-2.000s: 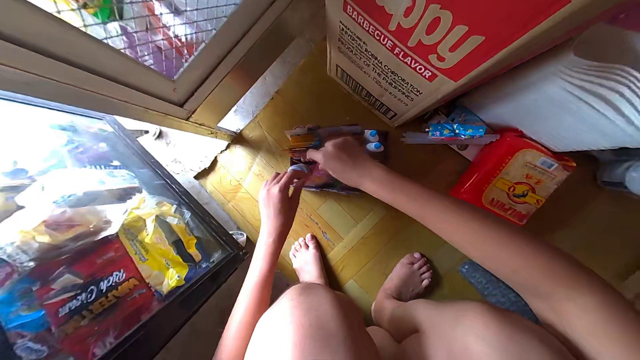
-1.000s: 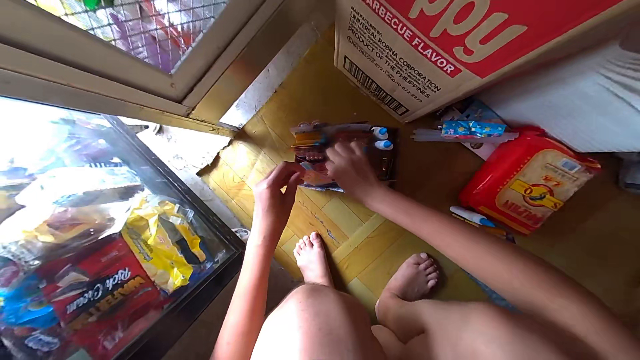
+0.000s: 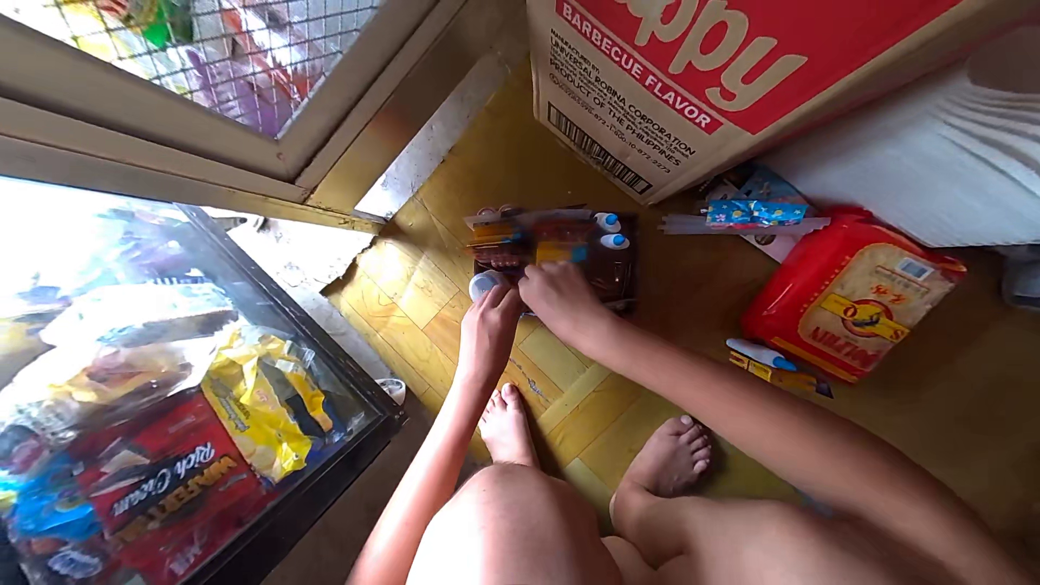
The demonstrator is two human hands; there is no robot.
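A dark shallow tray [image 3: 626,284] lies on the floor, holding several small items. White bottles with blue caps [image 3: 615,241] lie at its right side, and blurred yellow-and-blue packs [image 3: 561,250] are near its middle. My left hand [image 3: 491,325] is at the tray's lower left corner beside a round white item [image 3: 486,284], fingertips close together. Just right of it, my right hand [image 3: 561,296] is over the tray's near edge with curled fingers. The fingertips nearly meet; whether either hand holds something small cannot be made out.
A large cardboard carton [image 3: 626,106] stands behind to the right. A red plastic container [image 3: 853,292], a wrapped bundle [image 3: 756,213] and a white-and-blue bottle on a yellow box [image 3: 772,374] are on the right. A glass display case [image 3: 309,487] with snack packs stands left, below a mesh-panelled door frame [image 3: 301,171].
Both hands have come together at the tray's lower left corner; a second ago my right hand was further right over the tray. The white-and-blue bottle by the red container was not visible two seconds ago.
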